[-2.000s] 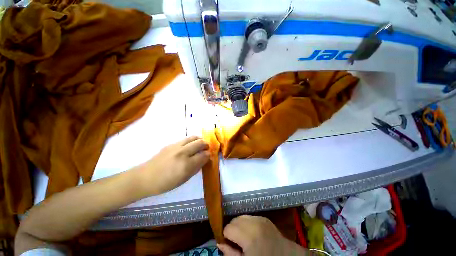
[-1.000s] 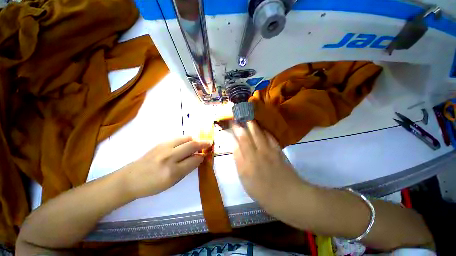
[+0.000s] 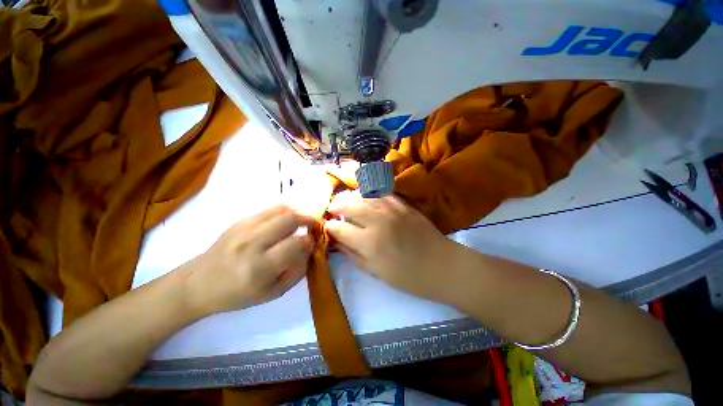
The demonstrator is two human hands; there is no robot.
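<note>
A rust-orange band (image 3: 333, 317) runs from the needle area down over the table's front edge. My left hand (image 3: 258, 250) pinches it from the left, just in front of the presser foot. My right hand (image 3: 388, 238) pinches the cloth at the same spot from the right, fingertips close to the left ones. The garment piece (image 3: 507, 155) lies bunched under the arm of the white sewing machine (image 3: 468, 47). The knurled grey knob (image 3: 375, 179) is just above my right fingers. Glare washes out the cloth under the needle.
A large rust garment pile (image 3: 71, 158) covers the left side. Dark thread snips (image 3: 680, 202) lie at the right. A grey ruler strip (image 3: 428, 342) runs along the front edge. Yellow and white packets (image 3: 555, 382) show below the edge at the right.
My right hand came up from the band's hanging end to the needle area, and its fingertips are now at the band beside my left. The view has moved closer to the machine.
</note>
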